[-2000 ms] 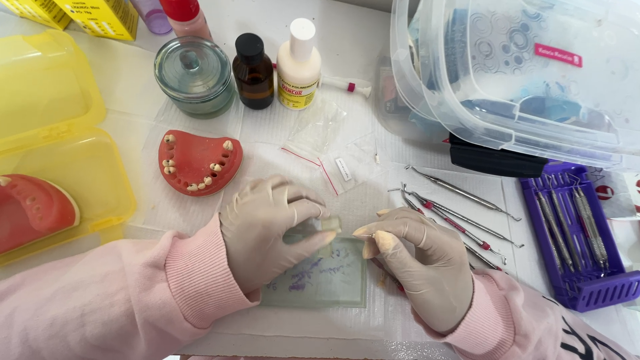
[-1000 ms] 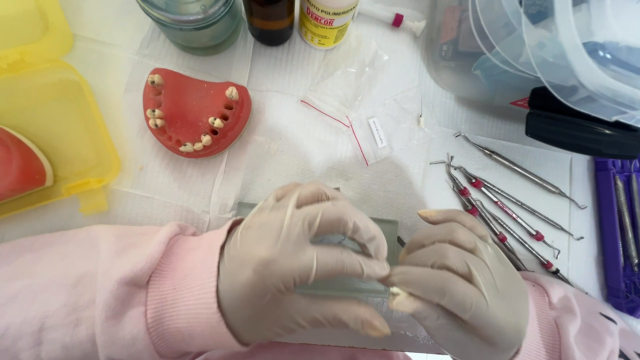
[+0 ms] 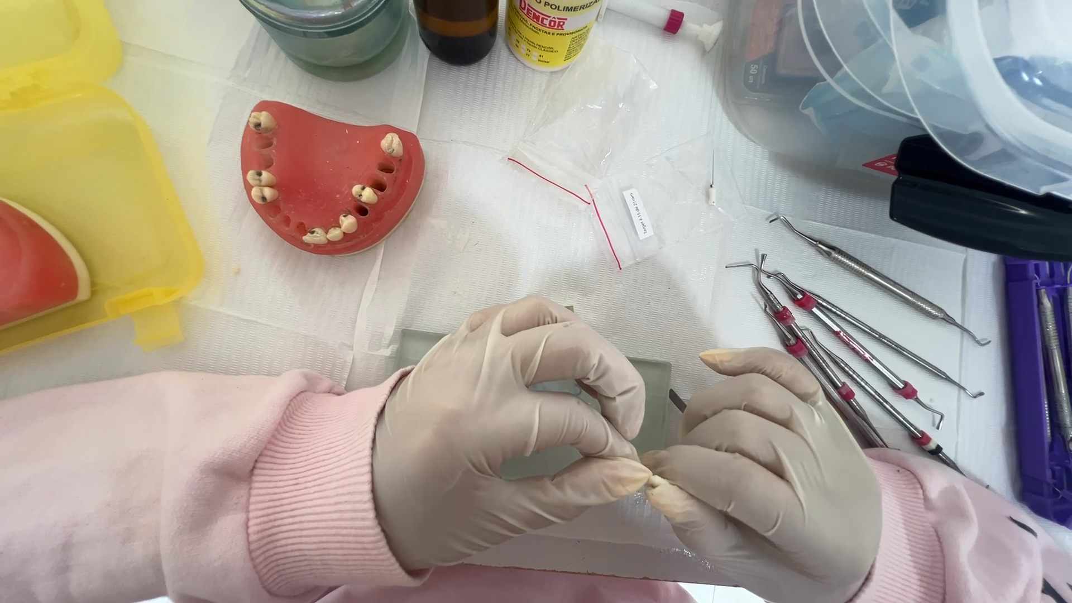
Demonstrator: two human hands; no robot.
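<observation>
Both hands wear pale latex-like gloves. My left hand (image 3: 511,427) and my right hand (image 3: 762,469) meet at their thumbs and index fingertips, pinching a tiny off-white piece (image 3: 656,482) between them; most of it is hidden, and it looks like a small tooth. Beneath my left hand lies a glass slab (image 3: 655,381), partly covered. Up and left of the hands rests a red dental arch model (image 3: 331,167) with several teeth and empty sockets. Several metal dental instruments (image 3: 871,272), some with pink rings, lie beyond and beside my right hand.
Small zip bags (image 3: 624,218) lie beyond the hands. At the back stand a glass jar (image 3: 335,38), a brown bottle (image 3: 457,25) and a Dencôr bottle (image 3: 548,33). A yellow case (image 3: 180,243) is at left; a clear plastic box (image 3: 770,109) and a purple instrument tray (image 3: 1023,377) are at right.
The view has moved closer. My hands, a little apart two seconds ago, now meet at the fingertips, and my right fingers have drawn in around the small piece.
</observation>
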